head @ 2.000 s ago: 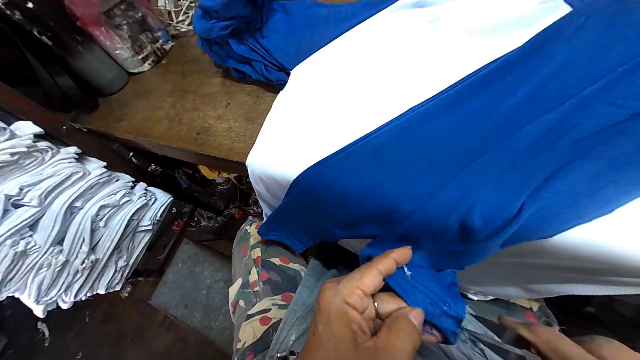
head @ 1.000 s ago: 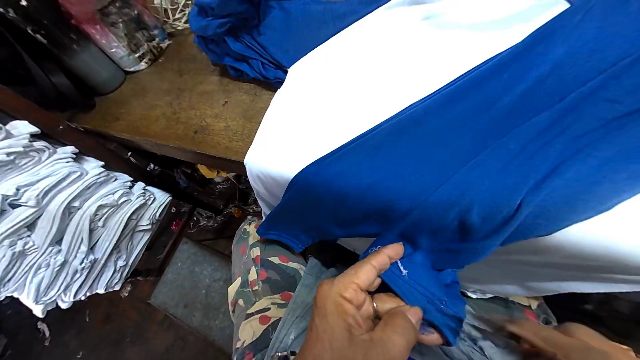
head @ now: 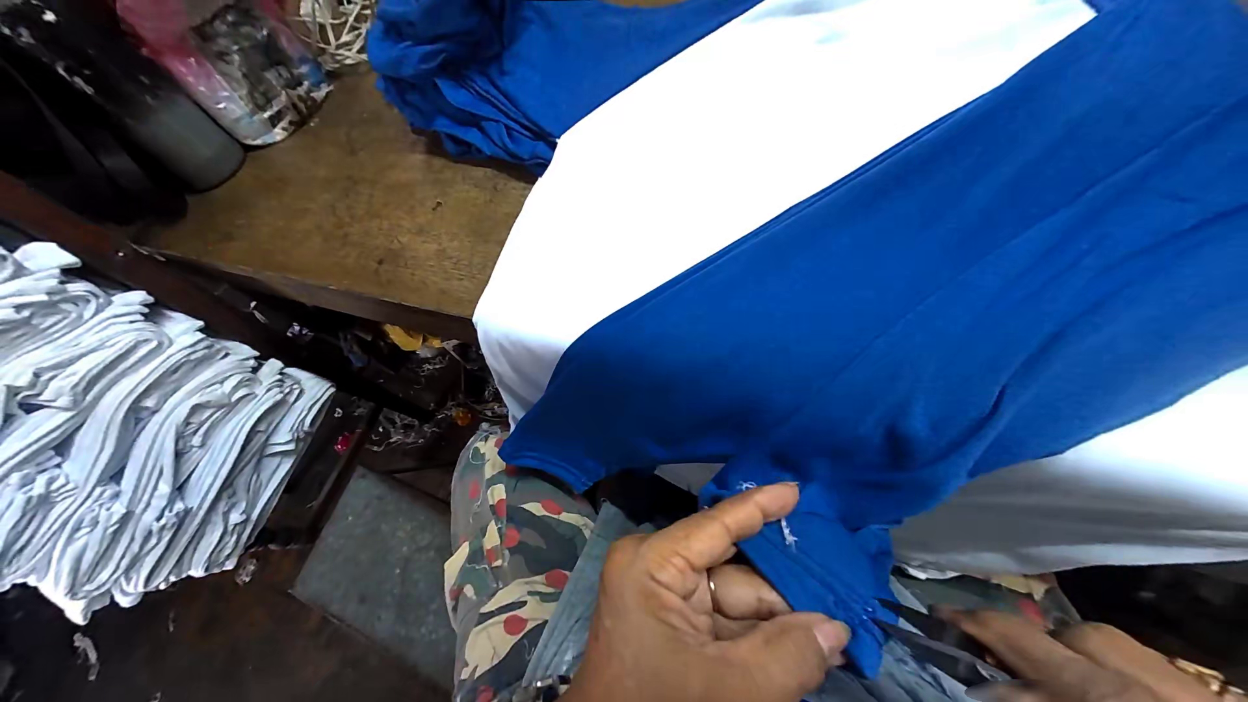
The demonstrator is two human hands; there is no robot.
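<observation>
A blue and white garment [head: 829, 283] lies across the table and hangs over its front edge onto my lap. My left hand [head: 702, 604], with a ring on one finger, pinches a blue hemmed end of the cloth [head: 829, 575] that bears short white thread ends. From the lower right comes my right hand [head: 1082, 653], blurred, holding a dark, slim metal tool [head: 936, 648], probably scissors or thread snips. The tool's tips touch or nearly touch the blue hem just right of my left thumb. Its handles are mostly hidden.
A wooden table [head: 361, 214] bears a dark grey cylindrical container [head: 185, 127], a plastic bag [head: 244, 68] and bunched blue cloth [head: 468, 78]. Folded white fabric pieces [head: 146, 429] are stacked at the left. A grey flat panel [head: 380, 565] lies below, near my patterned clothing [head: 517, 546].
My right hand has moved closer to the blue hem, and the dark tool now shows at the cloth. My left hand keeps its pinch, almost in place.
</observation>
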